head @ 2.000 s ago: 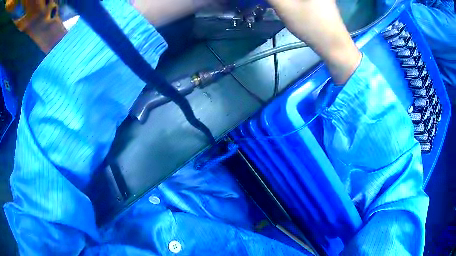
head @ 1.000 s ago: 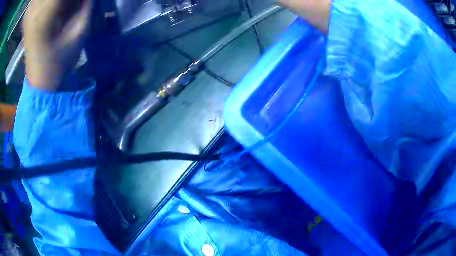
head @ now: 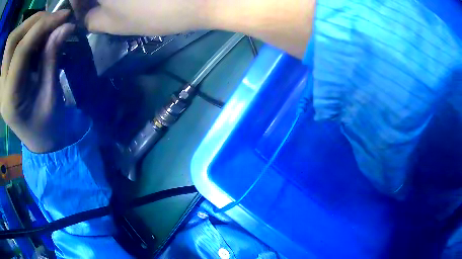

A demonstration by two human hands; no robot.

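Observation:
My left hand (head: 35, 86) is at the upper left, its fingers curled at a dark shape (head: 76, 55) that is too blurred and shadowed to name. My right hand (head: 142, 15) reaches in from the right along the top edge, its fingertips close to those of my left hand. What the fingertips of either hand touch or hold is hidden or blurred. A silver air blow gun (head: 157, 126) lies on the dark green bench surface (head: 167, 167), right of my left sleeve.
The large blue tote (head: 202, 167) stands at the bench edge, under my right forearm. A thin blue cord runs from my right wrist across it. A black cord (head: 167, 195) crosses my left sleeve. A pale air hose (head: 218, 58) leads up from the blow gun. An orange object (head: 10, 167) is at the left edge.
My right hand has come across to the upper left, beside my left hand. My left hand sits lower and further left in view. The tote fills more of the picture.

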